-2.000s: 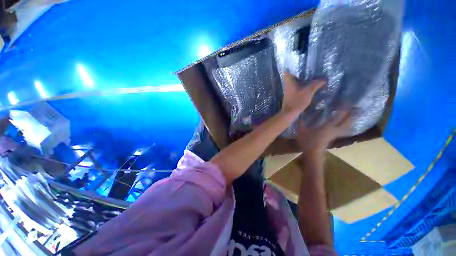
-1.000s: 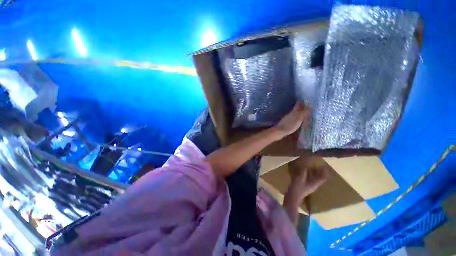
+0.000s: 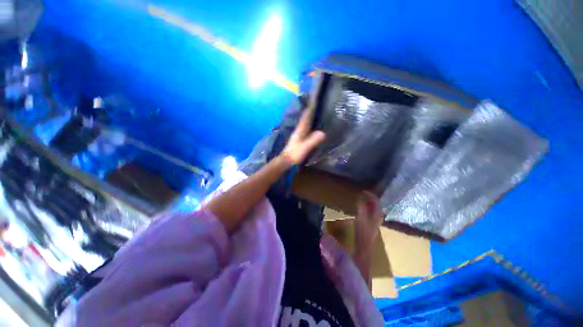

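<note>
A cardboard carton (image 3: 345, 195) stands on the floor in front of me, holding bubble-wrapped panels. One wrapped panel (image 3: 367, 137) lies at its left side. A larger wrapped panel (image 3: 473, 169) lies at its right side and reaches the rim. My left hand (image 3: 305, 144) is on the carton's left wall, fingers extended; whether it grips the wall is not clear. My right hand (image 3: 368, 214) is blurred at the carton's near edge, above the open flaps (image 3: 406, 250); its fingers are not clear.
Blurred bench or shelving with silvery and dark items (image 3: 48, 211) is at the left. A yellow floor line (image 3: 211, 39) runs across the blue floor. A blue slatted thing (image 3: 447, 300) with a brown piece is at the lower right. A grey surface (image 3: 562, 32) is at the upper right.
My view has turned, so the carton appears tilted. My left hand has moved from between the panels to the carton's left wall. My right hand has risen from the flaps to the near edge.
</note>
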